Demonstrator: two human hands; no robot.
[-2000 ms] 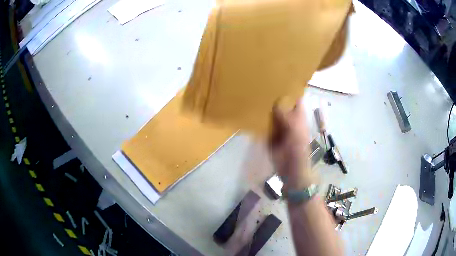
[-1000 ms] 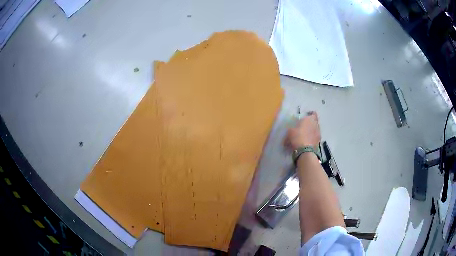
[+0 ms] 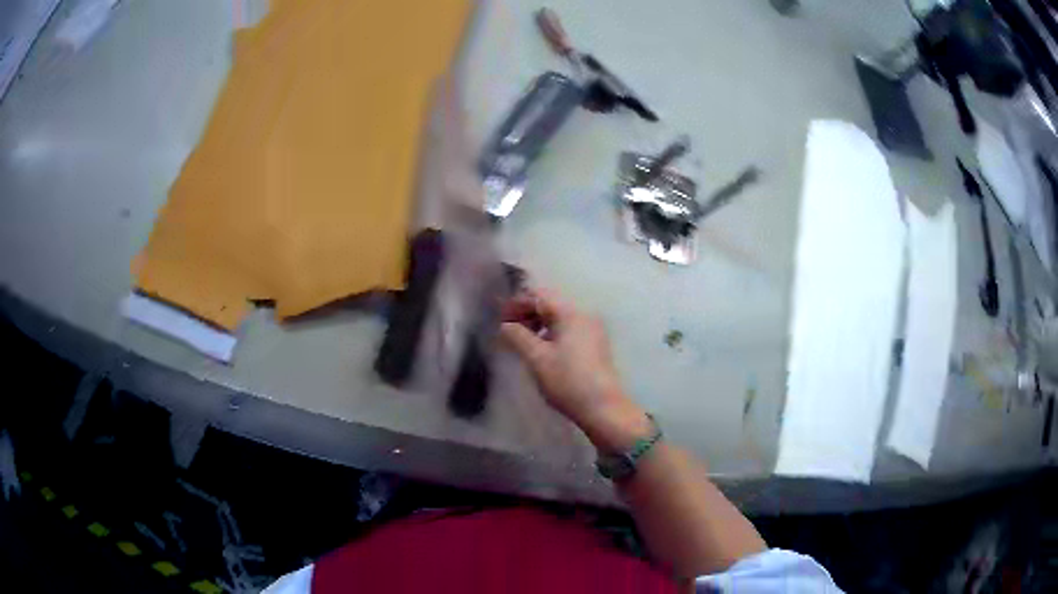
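Observation:
An orange-tan card pattern (image 3: 308, 151) lies at the left on the table, with a white cloth edge (image 3: 180, 327) showing beneath its lower left corner. A translucent pinkish strip (image 3: 443, 174), blurred, lies along its right edge. Two dark bars stand side by side near the table's front edge, one at the left (image 3: 408, 313) and one at the right (image 3: 472, 377). My right hand (image 3: 557, 342) is at the upper part of the right bar with its fingers bent; blur hides whether they grip it. My left hand is not in view.
A shiny metal holder (image 3: 534, 122), a slim tool with a reddish end (image 3: 557, 33) and a silver clamp device (image 3: 661, 209) lie beyond my hand. White cut pieces (image 3: 847, 302) lie at the right. The table's metal edge (image 3: 313, 435) curves across the front.
The pattern, held up in the first frame, was laid on the table. My right hand has moved from beside the metal holder to the dark bars. The view has shifted towards the table's front edge.

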